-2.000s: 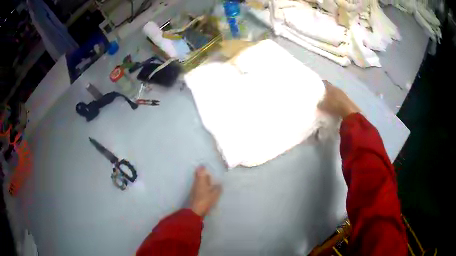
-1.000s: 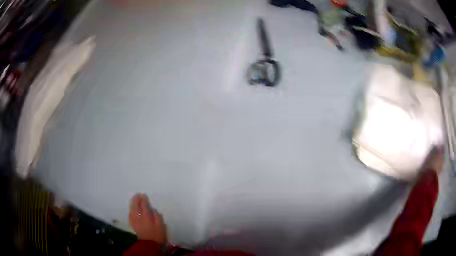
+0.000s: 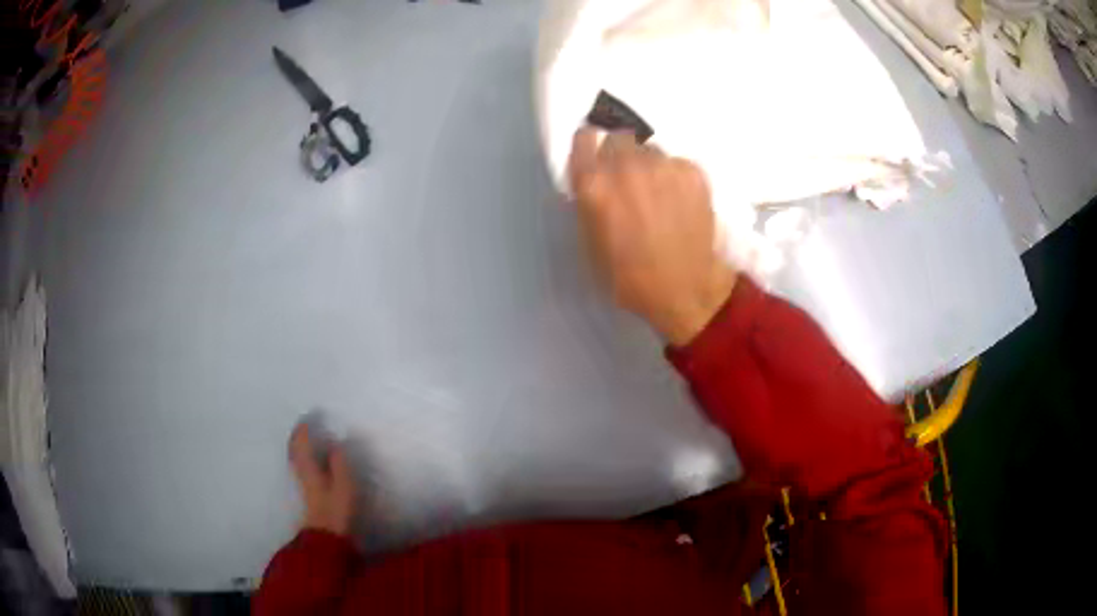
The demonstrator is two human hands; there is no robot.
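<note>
A white garment panel (image 3: pixel 734 96), glaring in the light, lies at the upper right of the table. A dark label (image 3: pixel 620 116) shows near its left edge. My right hand (image 3: pixel 650 223) is at that edge just below the label, with fingers curled and closed on the cloth; blur and glare hide the fingertips. My left hand (image 3: pixel 322 475) is low over the table at the lower left, blurred and empty, thumb and finger apart. Tailor's shears (image 3: pixel 322 114) lie on the table at the upper left, blades pointing up and left.
The grey-blue table (image 3: pixel 481 325) reaches to my red sleeves. Layered white cloth (image 3: pixel 974 54) lies at the far right, and more white cloth (image 3: pixel 30 421) at the left edge. An orange coiled hose (image 3: pixel 66 120) is at the far left. Yellow wire racks (image 3: pixel 944 415) stand below the right edge.
The view has swung left, then back right and downward. My right hand has moved from the panel's right side to its left edge, where the dark label now shows. My left hand stays empty.
</note>
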